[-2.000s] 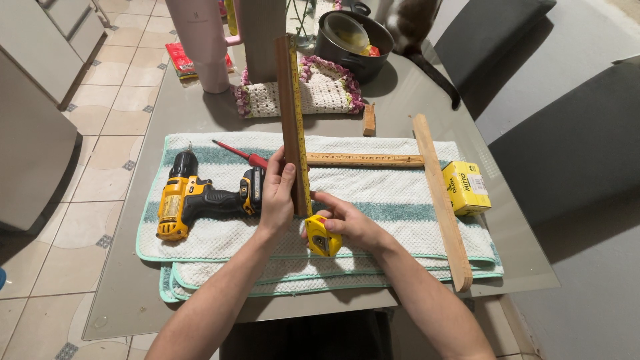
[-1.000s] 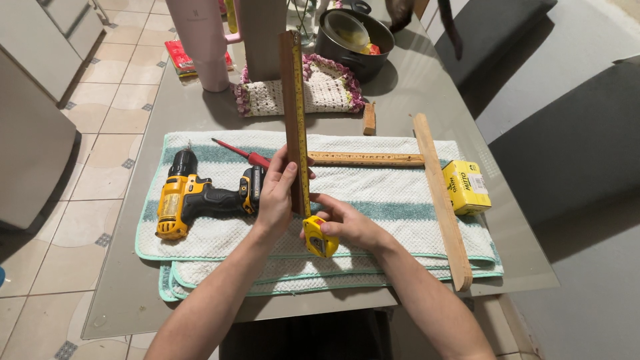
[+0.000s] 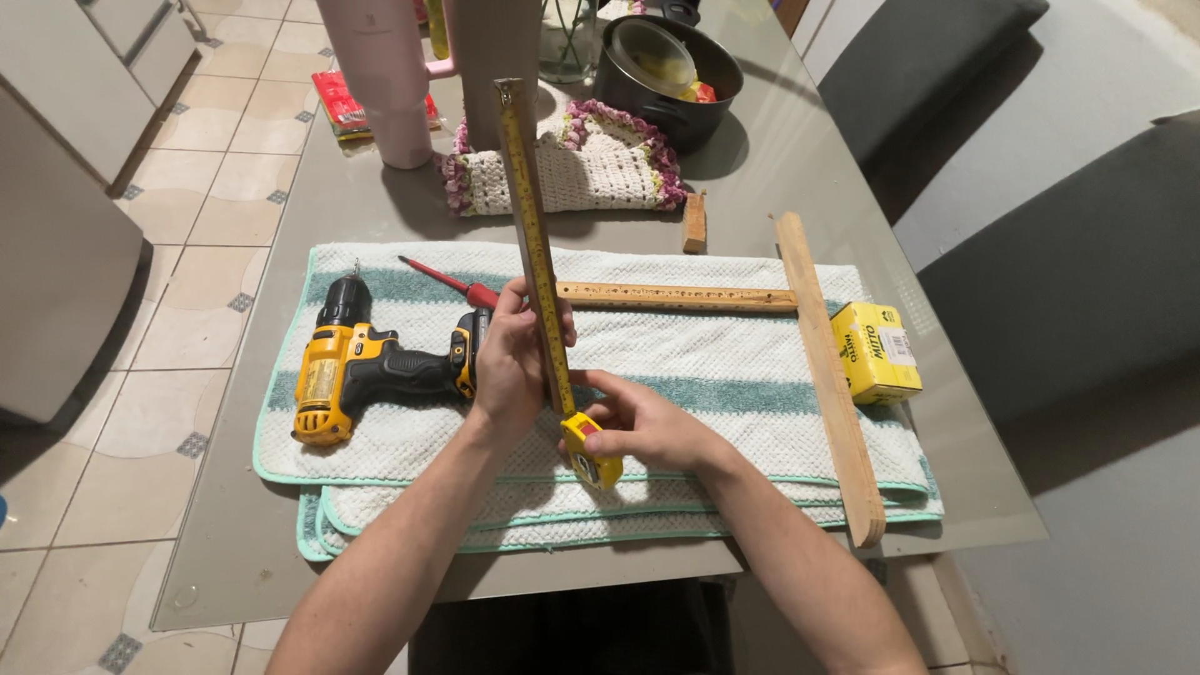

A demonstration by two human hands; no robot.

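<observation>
My left hand grips a narrow wooden strip, seen nearly edge-on and pointing away from me. Along it runs the yellow blade of a tape measure, its metal hook at the far end. My right hand holds the yellow tape measure case at the near end. Left of my hands a yellow and black cordless drill lies on a folded striped towel. A red screwdriver and a wooden strip with small marks lie behind; a plain wooden slat is at right.
A yellow box stands beside the slat. Behind the towel are a small wood block, a crocheted cloth, a pink tumbler, a red packet and a dark pot. Chairs stand along the right.
The held strip and tape blade have tilted, their far end now further left. The cat seen at the back of the table has gone out of view.
</observation>
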